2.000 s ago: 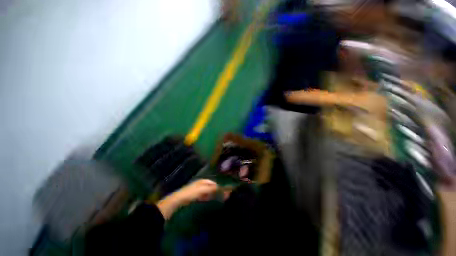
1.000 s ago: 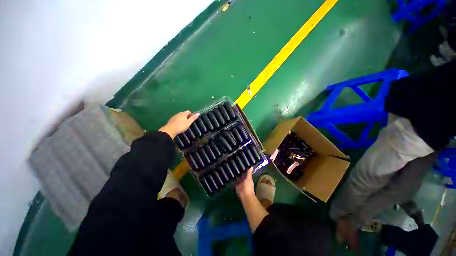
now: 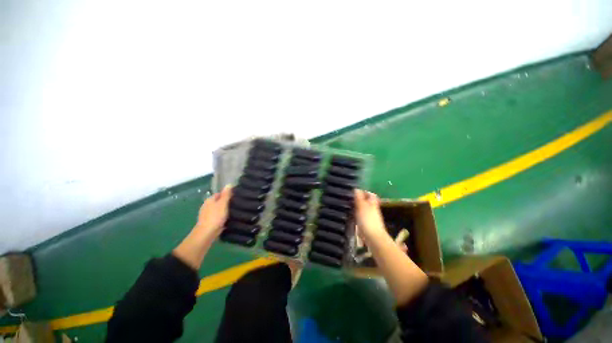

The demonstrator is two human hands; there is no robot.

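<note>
A clear blister tray filled with black plastic housings in three columns is held up above the green floor. My left hand grips its left edge. My right hand grips its right edge. One housing near the top of the middle column looks slightly tilted. The picture is a little blurred, and my fingers under the tray are hidden.
A grey stack stands behind the tray by the white wall. Open cartons with mixed parts stand at the right. A blue stool is at lower right. A yellow line crosses the floor. Brown boxes are at far left.
The view has turned towards the wall. The tray, still in both hands, has turned and now hangs in front of the grey stack. A second carton now shows at the right.
</note>
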